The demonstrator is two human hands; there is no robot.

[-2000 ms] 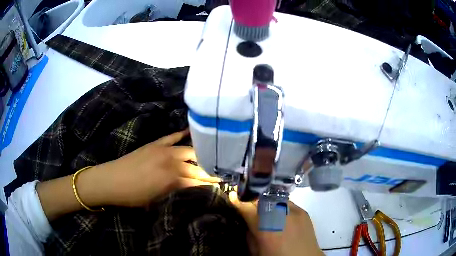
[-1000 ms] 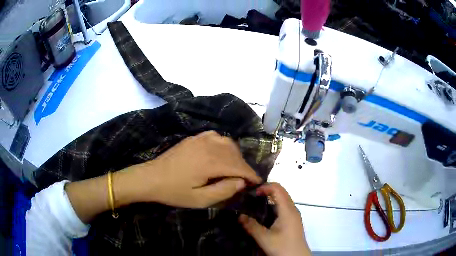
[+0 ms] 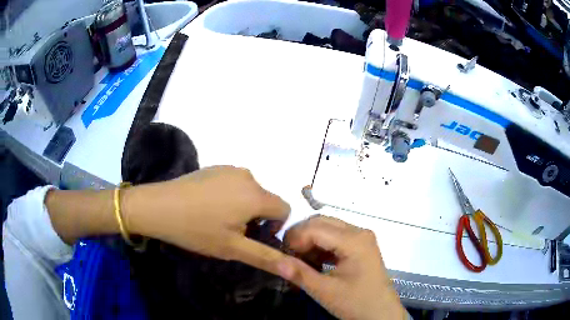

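The dark plaid garment [image 3: 160, 153] lies over the front edge of the table and down into the lap, away from the needle. Its long narrow strap [image 3: 154, 87] extends up the table at the left. My left hand [image 3: 209, 212], with a gold bangle at the wrist, is on the cloth and grips it. My right hand [image 3: 344, 265] pinches the cloth close beside it. The fingertips meet, and the exact part held is hidden. The white sewing machine [image 3: 390, 94] stands beyond my hands with no cloth under its needle.
Scissors [image 3: 470, 232] with red and yellow-orange handles lie right of the needle. A grey second machine [image 3: 59, 72] and a dark bottle [image 3: 115, 39] stand at the left. A pink thread cone [image 3: 397, 19] is above the machine head. A blue bin [image 3: 103, 281] is below the table.
The garment has come away from the needle area, toward the lap and left. Both hands moved from the presser foot to the table's front edge. The view has shifted, showing more table.
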